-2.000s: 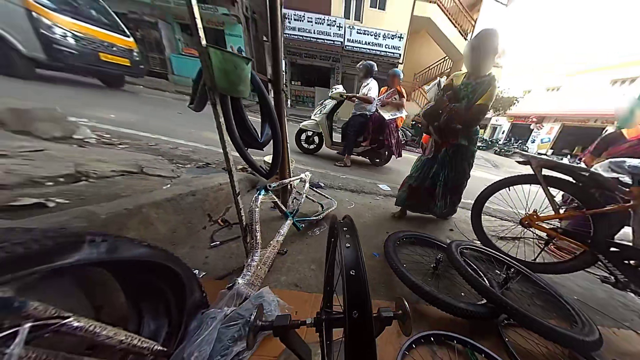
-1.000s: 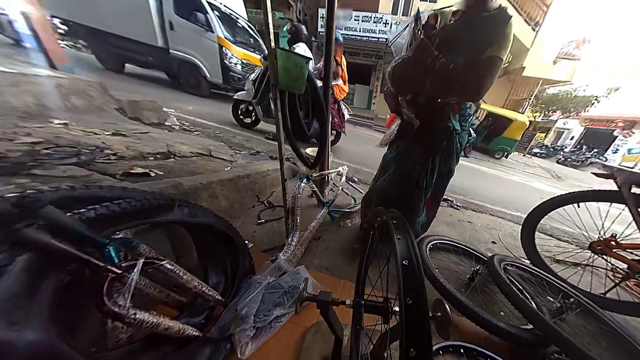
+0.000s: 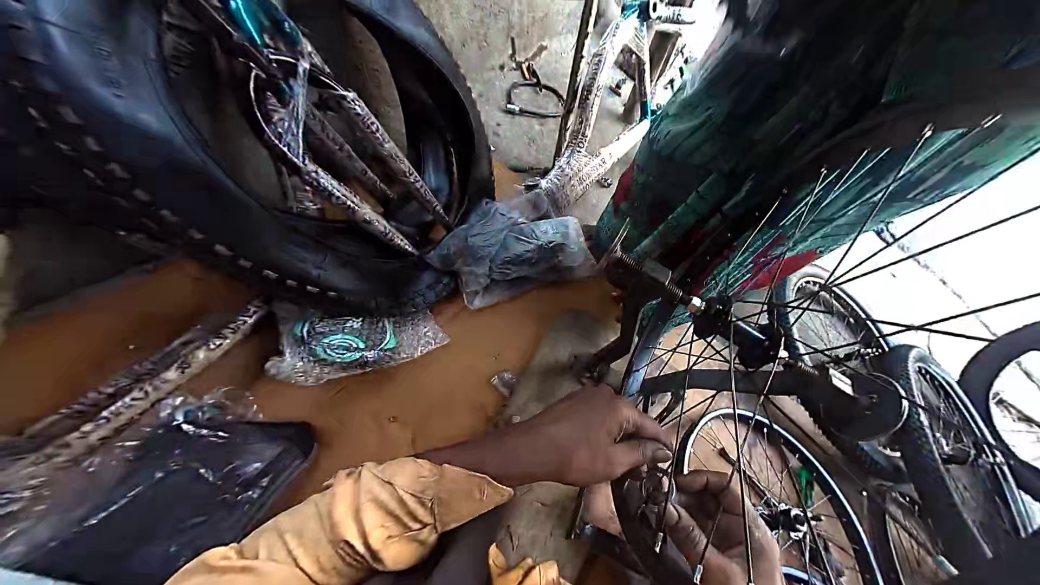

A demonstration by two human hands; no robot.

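Note:
A spoked bicycle wheel [image 3: 751,325] stands upright in a metal truing stand [image 3: 605,357] at the right of the head view. At the wheel's lower rim, my left hand [image 3: 597,439] pinches at the spoke ends with thumb and forefinger. My right hand [image 3: 719,520] is close beside it, its fingers curled around the rim and spokes from the other side. Something small and metallic shows between the fingertips, possibly a spoke nipple or spoke wrench; blur hides which. The wrapped bicycle frame [image 3: 589,122] lies beyond the stand.
Knobbly black tyres [image 3: 89,162] surround wrapped frame tubes [image 3: 366,146] at left. Plastic-wrapped parts [image 3: 349,341] and a grey plastic bag [image 3: 512,248] lie on brown cardboard [image 3: 422,406]. A person in a green garment [image 3: 691,179] stands just behind the wheel. More wheels [image 3: 934,422] lie at right.
The view has swung down from the street to the wheel. Both hands are now in view at the rim. The person in green, farther off two seconds ago, has come up close behind the wheel.

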